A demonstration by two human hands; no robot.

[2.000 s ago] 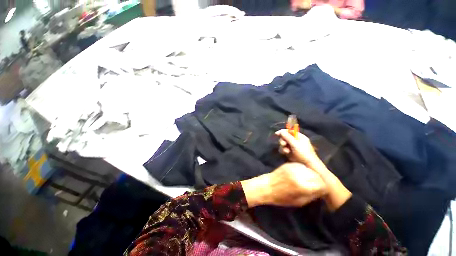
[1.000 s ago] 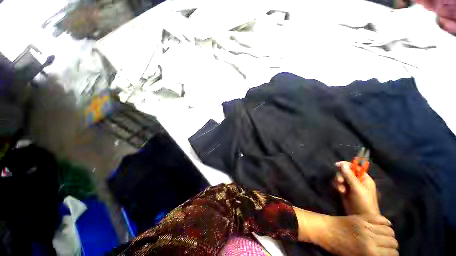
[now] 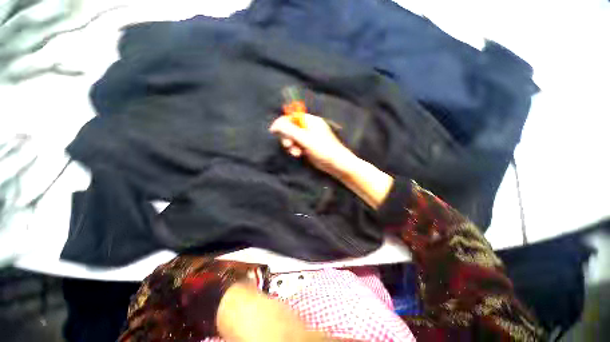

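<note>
A black garment (image 3: 194, 113) lies spread and creased over the table in front of me. My right hand (image 3: 304, 139) is over its middle, closed around small orange-red thread snips (image 3: 295, 111). The pale snip blades point up and away from me, blurred. My left hand (image 3: 264, 317) is low in the picture in front of my body, blurred and cut off by the bottom edge. Its fingers do not show clearly, and I cannot tell if it holds anything. Short pale marks show on the black cloth near its front edge.
Navy cloth (image 3: 441, 73) lies at the back right, against the black garment. The white table (image 3: 568, 167) has its near edge just in front of me. Crumpled pale cloth (image 3: 47, 40) is at the left. Dark cloth (image 3: 542, 280) hangs below the table edge at right.
The view has turned to the right and closer to the garment. My left hand has come off my right wrist and moved down to my body. My right hand still holds the snips.
</note>
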